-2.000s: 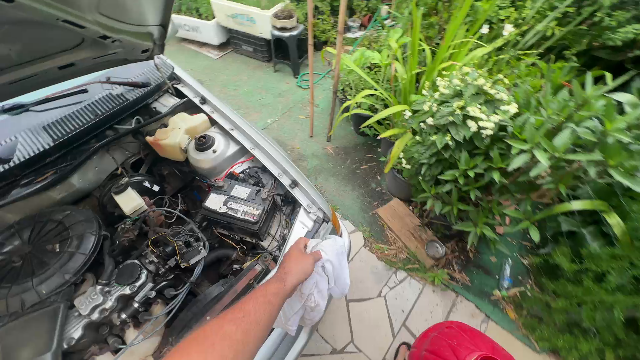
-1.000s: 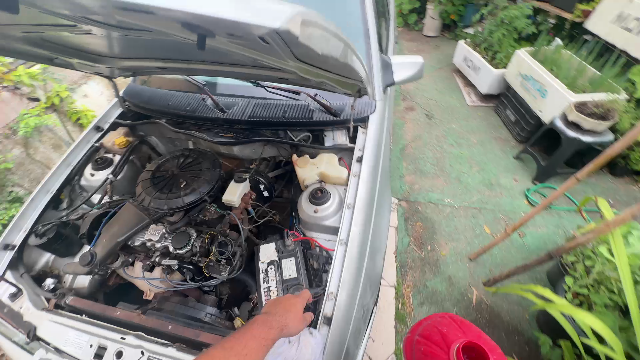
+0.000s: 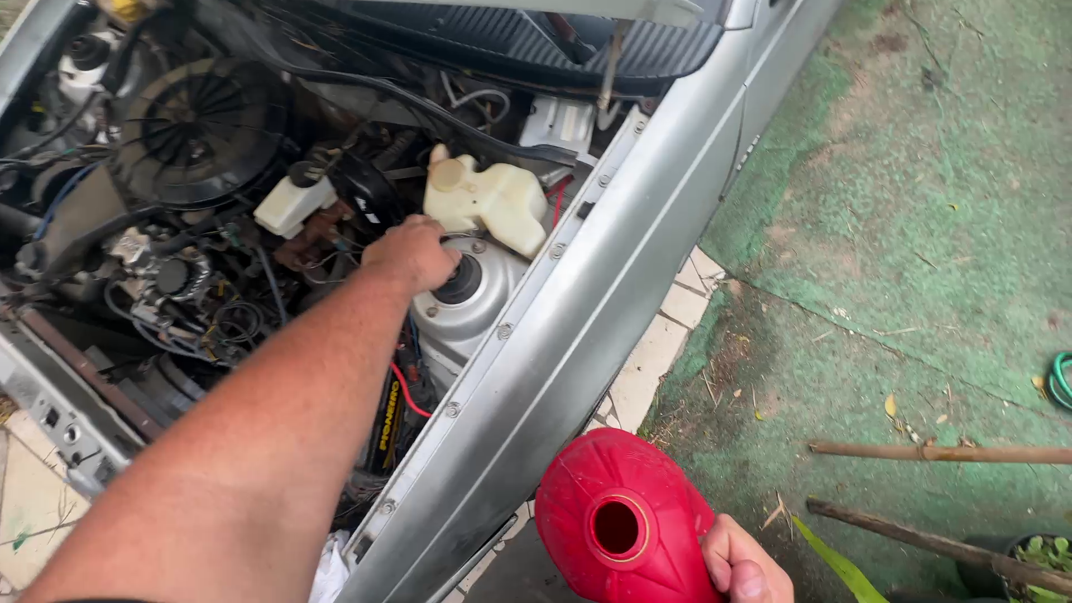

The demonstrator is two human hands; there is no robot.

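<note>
My left hand (image 3: 414, 253) reaches into the engine bay, beside the black top of the strut tower (image 3: 461, 280) and just below the cream plastic reservoir (image 3: 494, 197); its fingertips are partly hidden, and no held thing shows in it. At the lower right, my right hand (image 3: 745, 559) grips the side of a red plastic container (image 3: 628, 519), whose round mouth faces up uncapped. Part of a white cloth (image 3: 332, 569) lies by the front of the fender. The car battery (image 3: 387, 423) is mostly behind my left forearm.
The silver fender (image 3: 578, 310) runs diagonally between my hands. A round black air filter housing (image 3: 197, 130) and a white fluid reservoir (image 3: 293, 201) sit in the bay. Two wooden poles (image 3: 938, 453) and a green hose (image 3: 1062, 381) are over the green ground at right.
My left hand, earlier on the white cloth at the front corner, has let it go and moved back past the battery to the strut tower. The red container and my right hand have come into fuller view.
</note>
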